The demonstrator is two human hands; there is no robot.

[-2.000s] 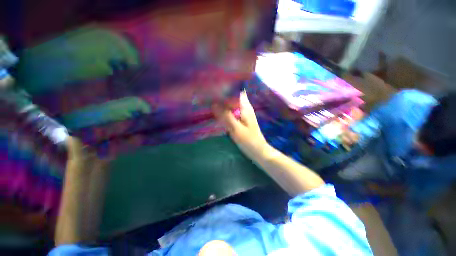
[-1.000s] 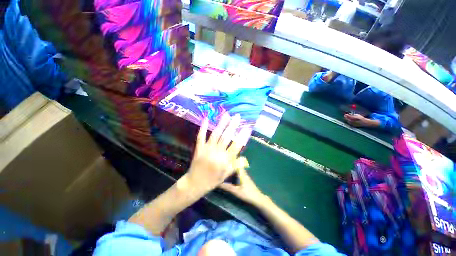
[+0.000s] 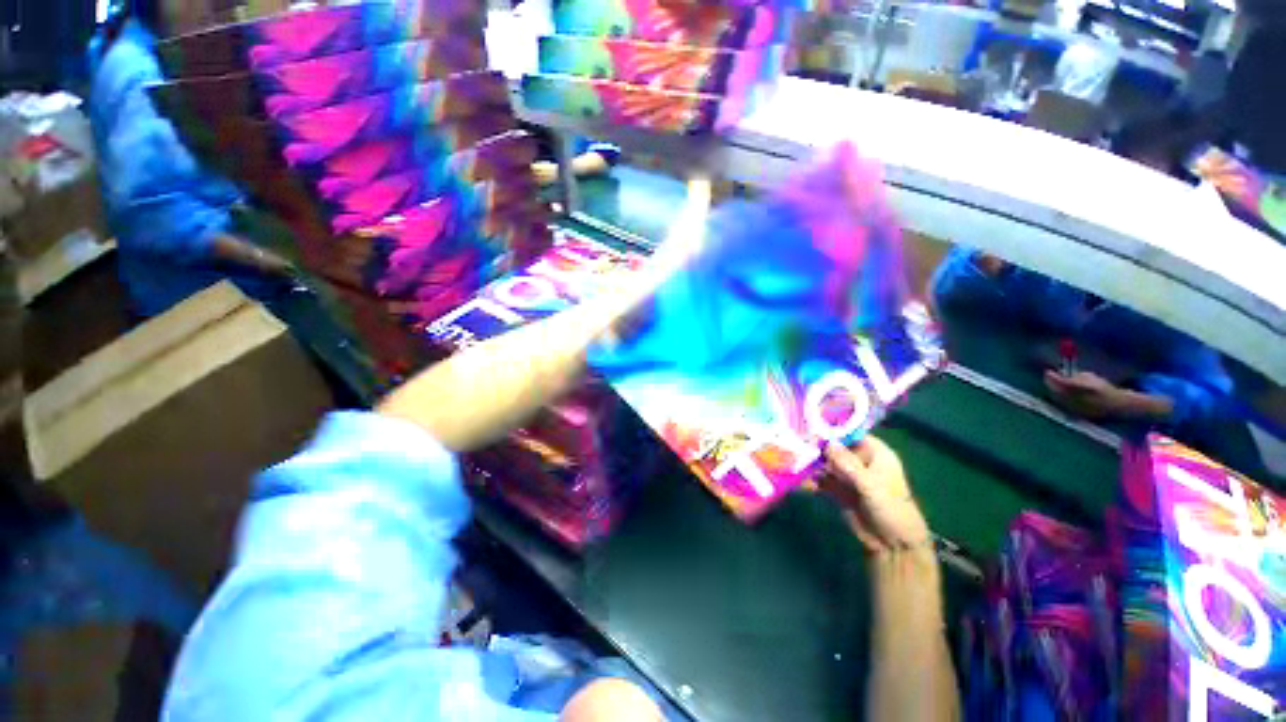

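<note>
A printed box lid (image 3: 769,353) with blue, magenta and orange swirls and large white lettering is tilted above the dark-green work surface, its far part blurred. My right hand (image 3: 872,491) grips its near right edge, with the thumb at the lettering. My left hand (image 3: 691,226) is blurred at its far left edge; its fingers are mostly hidden and my forearm crosses in front. A printed box (image 3: 494,313) lies on a low pile behind my left forearm, partly covered.
A tall leaning stack of boxes (image 3: 339,155) stands at left, near an open brown carton (image 3: 169,409). More printed boxes (image 3: 1227,578) are at the right edge. The green conveyor (image 3: 959,473) runs beyond, under a pale shelf (image 3: 987,169). A person's hand (image 3: 1093,395) shows opposite.
My hands were together over the pile's top box. Now they are apart on a raised, tilted lid, with my left arm reaching farther forward and my right hand farther right.
</note>
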